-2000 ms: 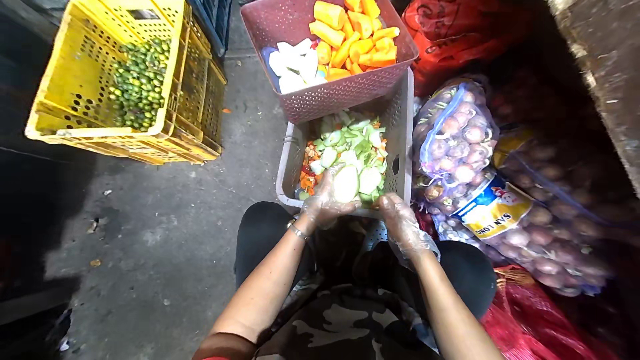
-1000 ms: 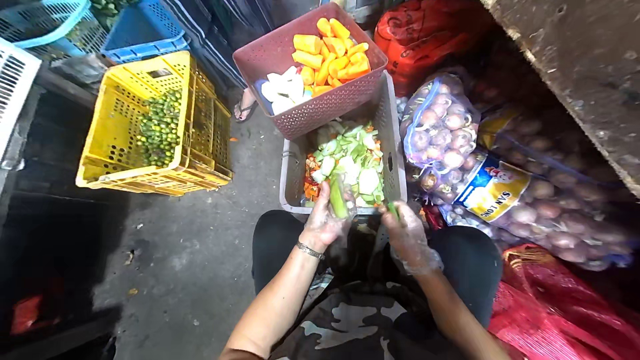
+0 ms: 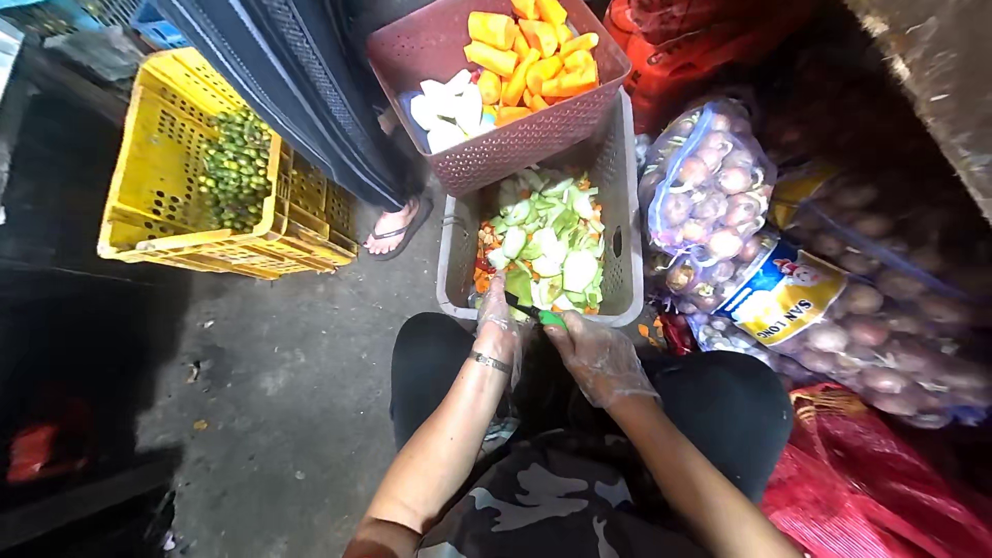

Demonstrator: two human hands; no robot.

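Observation:
In the head view my left hand [image 3: 498,319], in a clear plastic glove, is at the near rim of the grey plastic basket [image 3: 631,232]. It seems closed around a light green vegetable piece [image 3: 519,287], partly hidden by the thumb and blade. My right hand [image 3: 601,353], also gloved, grips the green handle of a knife [image 3: 551,318]; its dark blade points left, close to my left thumb. Beyond both hands, pale green peelings and slices [image 3: 549,246] lie over orange scraps in the basket.
A maroon basket [image 3: 527,143] with peeled carrots [image 3: 535,58] and white pieces [image 3: 449,112] rests on the grey one. A yellow crate [image 3: 209,252] holds small green fruits. Beside it is another person's sandaled foot [image 3: 391,229]. Mesh sacks of onions [image 3: 717,182] lie at right.
The other person's leg and foot have come nearer, beside the yellow crate. The knife blade now shows between my hands, which are closer together than one second ago.

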